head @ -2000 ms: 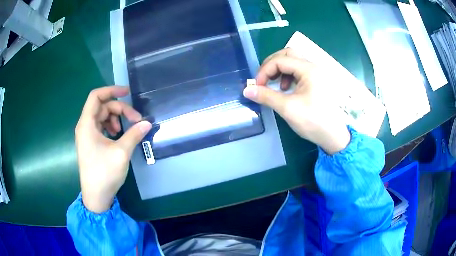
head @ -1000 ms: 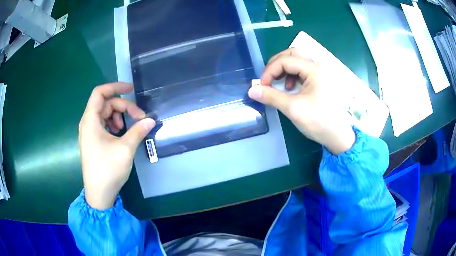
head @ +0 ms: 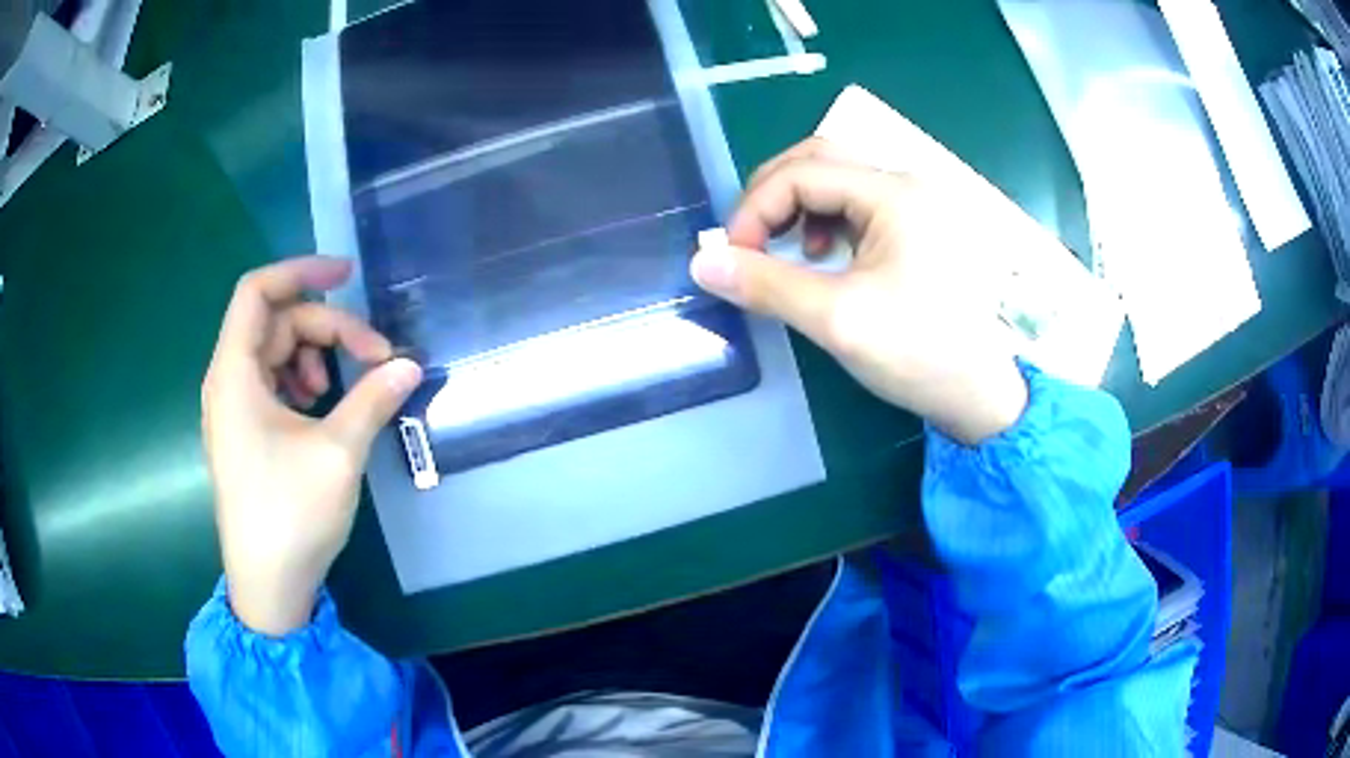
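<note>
A dark glossy tablet (head: 592,416) lies face up on a translucent white foam sleeve (head: 622,514). A clear protective film (head: 518,245) lies over its front, with bright reflections and its near edge above the tablet's near end. My left hand (head: 289,430) pinches the film's left edge between thumb and index finger. My right hand (head: 874,282) pinches the film's right edge by a small white pull tab (head: 712,239). A printed pull tab (head: 419,453) shows at the tablet's near left corner. Whether the film touches the glass under the fingers cannot be told.
A white smoothing board (head: 948,178) lies partly under my right hand. Whitish liner sheets (head: 1170,252) and a narrow white strip (head: 1236,126) lie at the right, with stacked sleeves (head: 1310,133) beyond. A metal post (head: 82,89) stands far left. A blue bin (head: 1199,548) is below the edge.
The whole view has shifted slightly, so things sit a little further left. Both hands keep their pinches on the film's edges, with little visible movement relative to the tablet.
</note>
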